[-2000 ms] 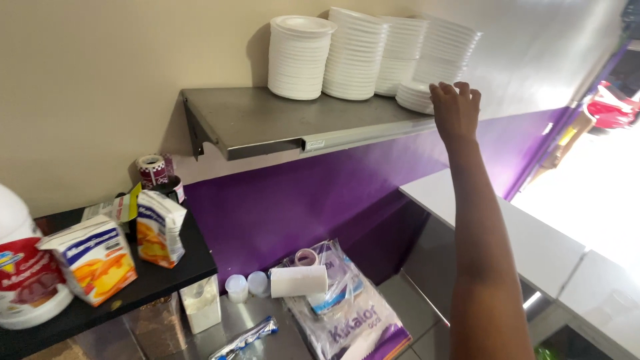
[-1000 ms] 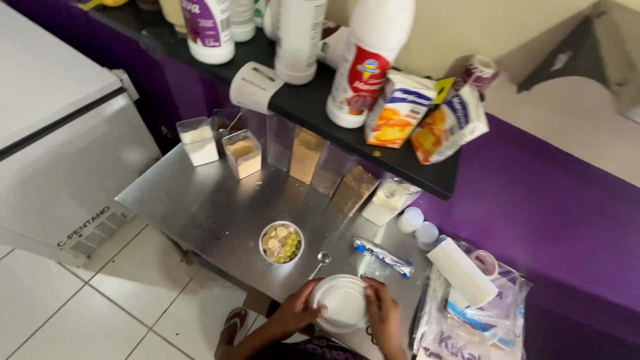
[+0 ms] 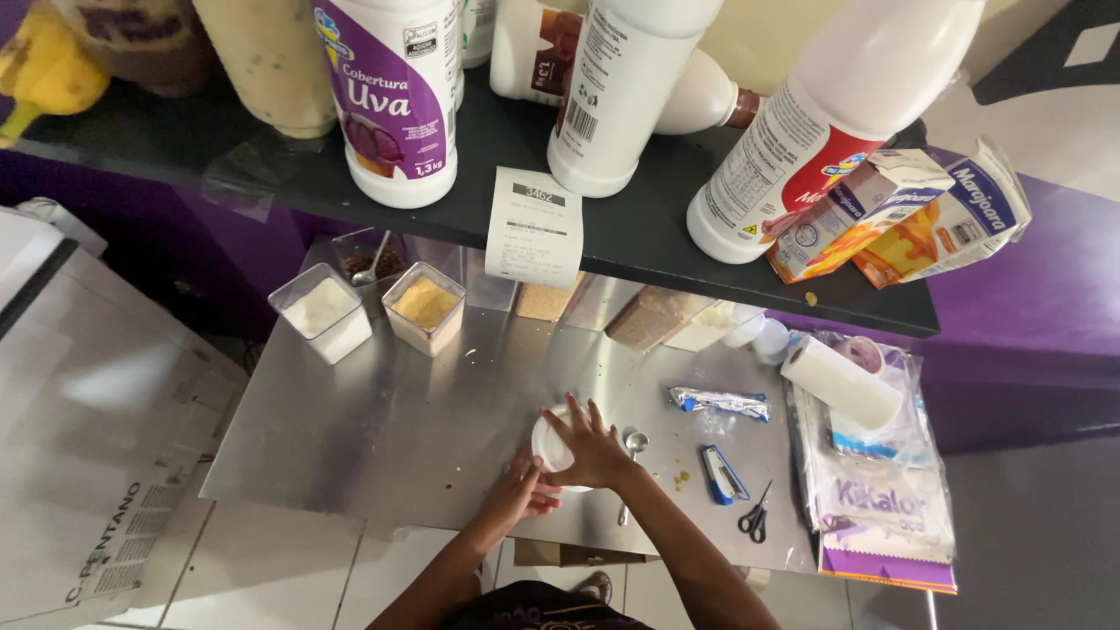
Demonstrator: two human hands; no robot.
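Observation:
A round white lid (image 3: 553,437) lies over the bowl spot on the steel table, and what is under it is hidden. My right hand (image 3: 591,451) rests on top with its fingers spread. At the near left rim, my left hand (image 3: 518,497) touches the side with bent fingers. Just right of the hands lies a metal spoon (image 3: 636,443). Farther right are a blue stapler (image 3: 724,475), black-handled scissors (image 3: 754,521) and a blue and silver wrapper (image 3: 720,403).
Above the table's back edge runs a black shelf (image 3: 289,188) with topping bottles and opened cartons (image 3: 949,214); a paper slip (image 3: 535,229) hangs from it. Clear tubs of powder (image 3: 325,313) stand at the back left. A paper roll (image 3: 842,382) lies on plastic bags (image 3: 884,490) at right.
One second ago both hands held a white round piece near the table's front, beside an uncovered bowl of fruit. Now the hands are on the white lid, and the fruit is out of sight.

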